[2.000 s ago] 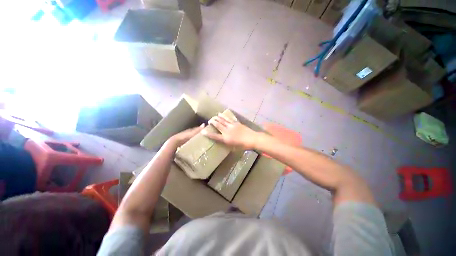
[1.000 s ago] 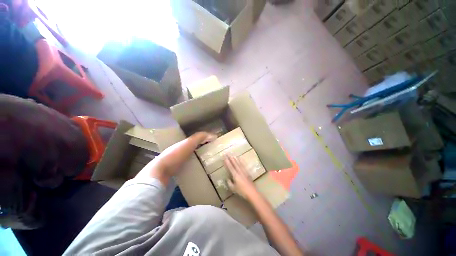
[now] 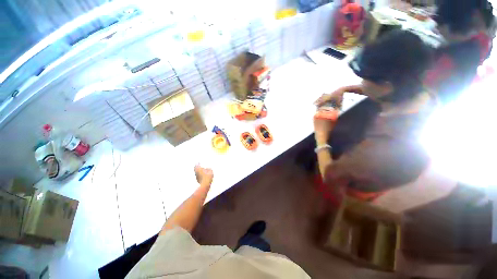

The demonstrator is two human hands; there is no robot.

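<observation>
My left hand (image 3: 204, 175) is over the front part of the white bench (image 3: 147, 188), fingers partly curled. Nothing shows in it, but it is too small and blurred to tell whether the fingers are closed. The tape dispenser (image 3: 220, 143), blue with a yellow-orange roll, lies on the bench just beyond the hand, not touching it. Two small orange products (image 3: 248, 141) lie right of the dispenser. A closed brown box (image 3: 177, 117) stands behind, towards the wall. My right hand is not in view.
A seated person (image 3: 381, 131) at the right handles an orange product (image 3: 327, 113). An open box (image 3: 246, 73) and orange-yellow packs (image 3: 248, 109) are at the bench's back. More boxes (image 3: 52, 216) stand at the left. An open carton (image 3: 364, 233) is at the lower right.
The view has turned from the floor cartons to the white bench. Both hands were on small boxes in an open carton; now only my left hand shows, off the boxes.
</observation>
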